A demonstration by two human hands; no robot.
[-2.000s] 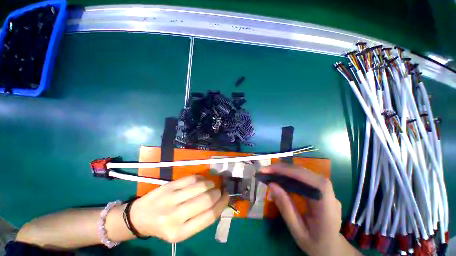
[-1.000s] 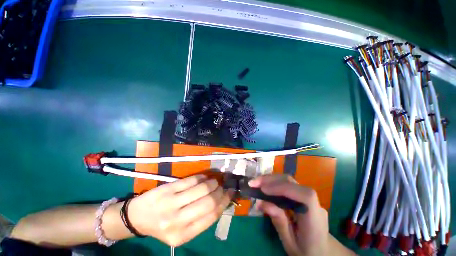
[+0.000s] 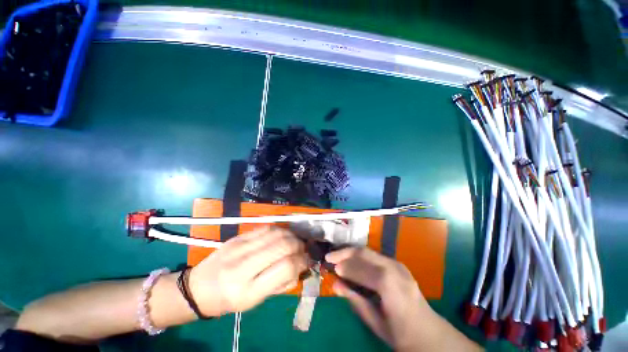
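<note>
A white two-leg cable harness (image 3: 262, 219) lies across the orange board (image 3: 421, 258), its red-and-black connector (image 3: 140, 225) at the left. The upper leg ends in loose thin wires at the right. My left hand (image 3: 258, 268) is closed around the end of the lower leg at the board's middle. My right hand (image 3: 375, 278) holds a dark pen-like tool (image 3: 359, 289), its tip end beside my left fingertips. The small dark fixture (image 3: 318, 249) is mostly hidden by my fingers; what sits in it cannot be told.
A loose pile of black housings (image 3: 296, 165) lies just behind the board. A large bundle of white harnesses (image 3: 534, 227) lies at right. A blue tray (image 3: 65, 103) of black parts is at far left. A metal rail (image 3: 310, 42) runs behind. Tape strips (image 3: 308, 302) cross the board.
My right hand has moved left and toward me, and the tool now points more steeply and lies closer to my left fingers. My left hand has stayed near the fixture. The camera view has shifted slightly.
</note>
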